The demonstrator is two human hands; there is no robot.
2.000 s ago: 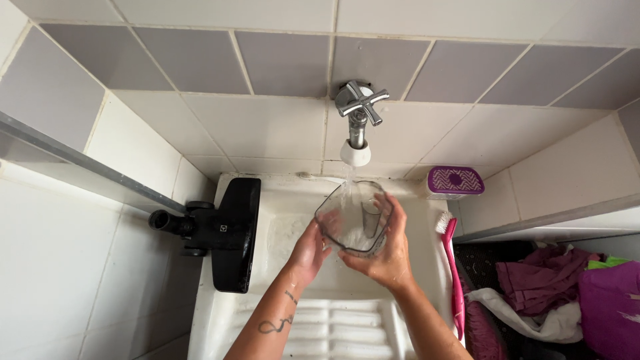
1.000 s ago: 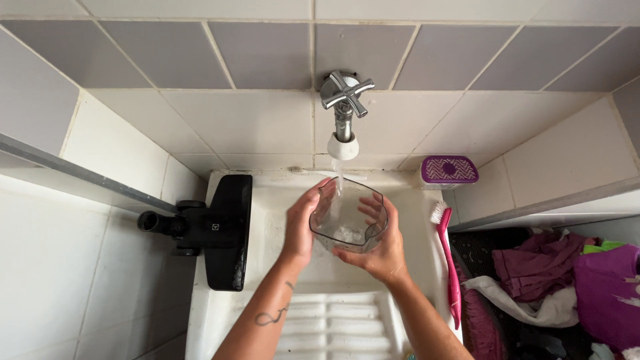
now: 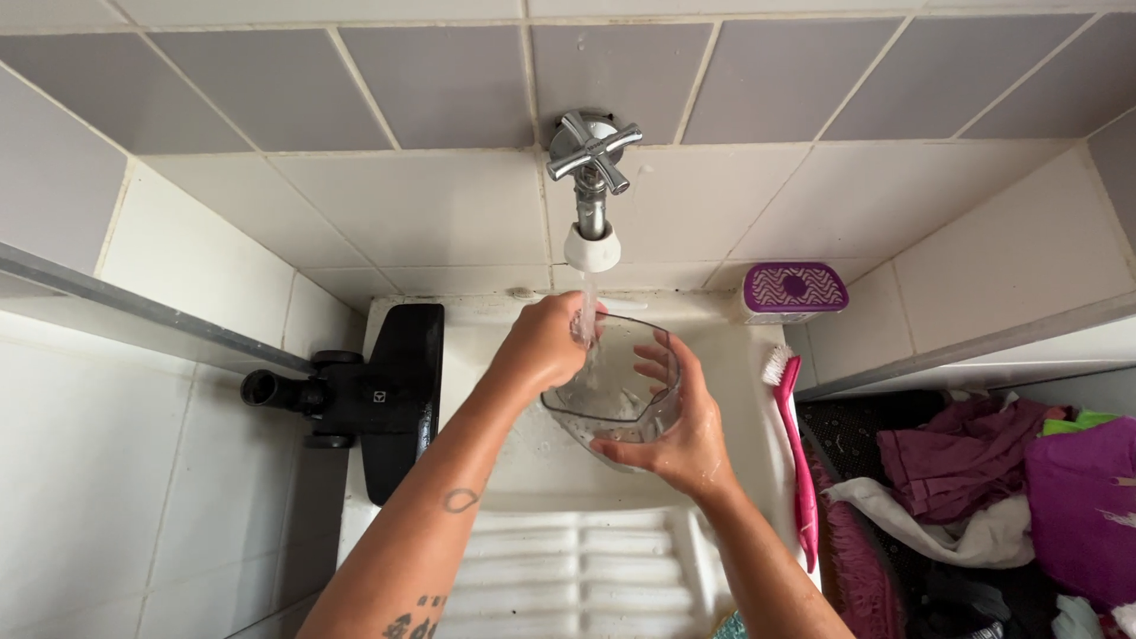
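Observation:
A clear plastic container (image 3: 621, 413) with a dark rim is tilted over the basin of a white laundry sink (image 3: 532, 484). My right hand (image 3: 683, 426) grips it from the right side, fingers seen through the wall and thumb low in front. My left hand (image 3: 555, 342) is at its upper left rim under the running water, fingers curled and partly hidden, so its hold is unclear. Water falls from the white spout of the chrome tap (image 3: 593, 200) onto that hand and into the container.
A black vacuum cleaner floor head (image 3: 399, 404) lies over the sink's left edge. A pink brush (image 3: 799, 461) rests along the right edge, and a purple-lidded box (image 3: 794, 291) sits at the back right corner. Clothes (image 3: 950, 461) lie in a heap at the right. A ribbed washboard (image 3: 577, 568) fronts the basin.
My left hand has moved from the container's left side up to its rim, under the water stream. My right hand still holds the container, which has turned.

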